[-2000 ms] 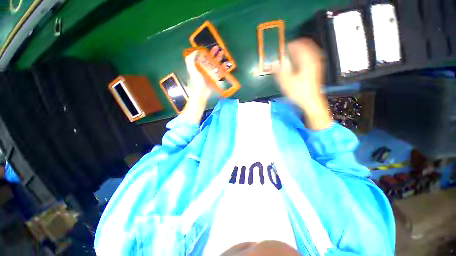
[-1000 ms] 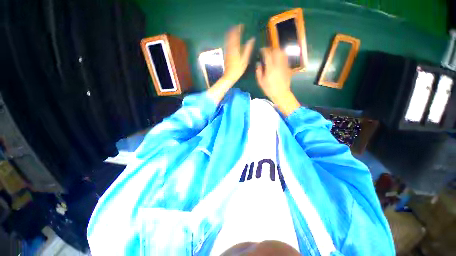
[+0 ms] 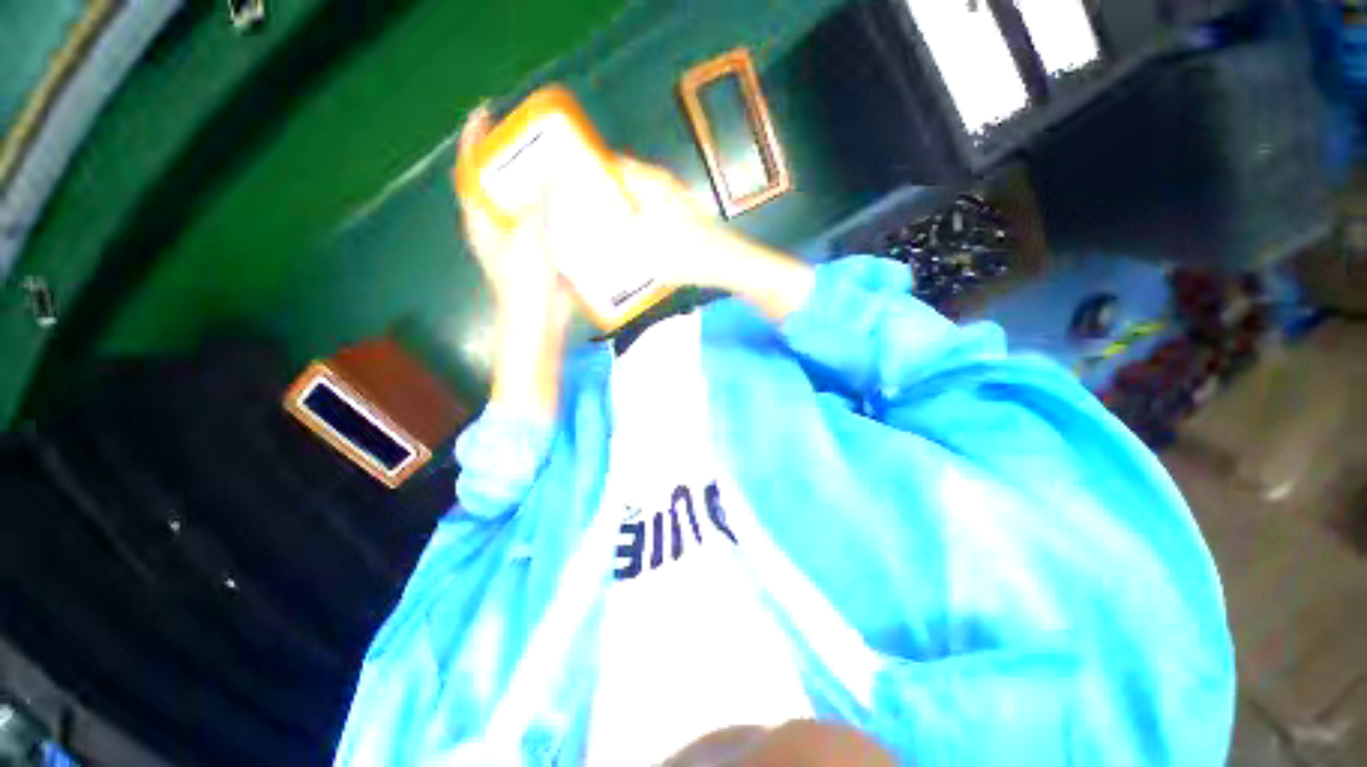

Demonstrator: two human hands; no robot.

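Observation:
An orange frame jig (image 3: 547, 102) with a bright, glare-whitened panel (image 3: 525, 162) in it is held tilted over the green bench. My left hand (image 3: 510, 247) is closed around its left side, with fingertips at its upper left corner. My right hand (image 3: 667, 225) is on its right side, with its fingers over the panel. Glare hides the exact finger positions. An empty orange frame (image 3: 735, 132) lies on the bench to the right, green showing through its opening.
A thick orange-brown stack of jigs (image 3: 412, 384) with a white-edged dark window stands at left. Black cloth (image 3: 135, 525) hangs beside it. A black tray with white-faced panels (image 3: 972, 60) is at upper right. A box of small dark parts (image 3: 957, 240) sits below the bench edge.
The view has turned. My hands, apart one second ago, have come together on the panel-filled jig, now raised in front of me. The small panel near the stack no longer shows.

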